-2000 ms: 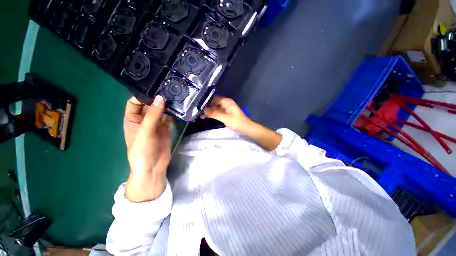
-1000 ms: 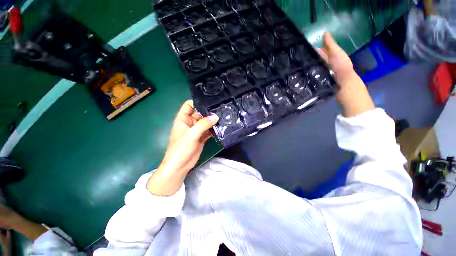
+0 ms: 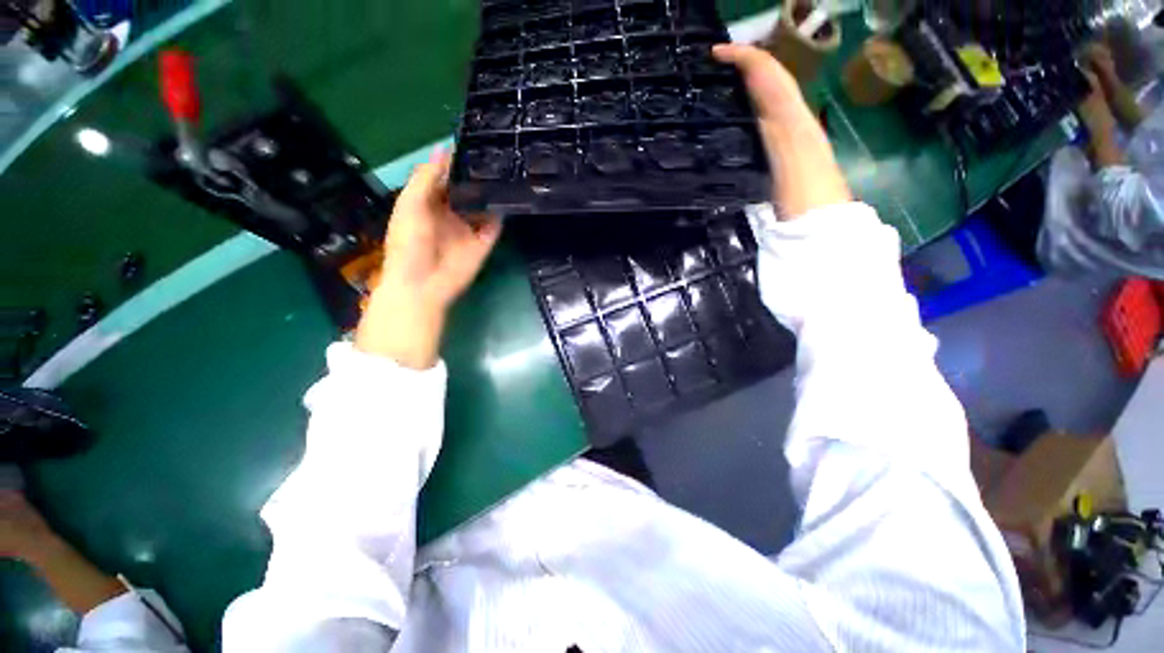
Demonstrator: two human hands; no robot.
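Note:
My left hand (image 3: 432, 242) and my right hand (image 3: 789, 128) hold a glossy black blister tray (image 3: 613, 109) by its left and right sides, raised above the bench. Dark round forms show in its square pockets. A second black tray (image 3: 657, 319) lies below it at the bench's front edge, with shiny square pockets that look empty. The held tray hides its far part.
A black press (image 3: 262, 172) with a red handle (image 3: 180, 87) stands left, its orange nest (image 3: 364, 268) partly behind my left hand. Small dark parts lie far left. Neighbours' hands show lower left and upper right. Tape rolls (image 3: 876, 72) stand at the back right.
The held tray has moved up and away from me, and its near edge is now level across the view. A second tray now shows beneath it. My right hand still grips the right side.

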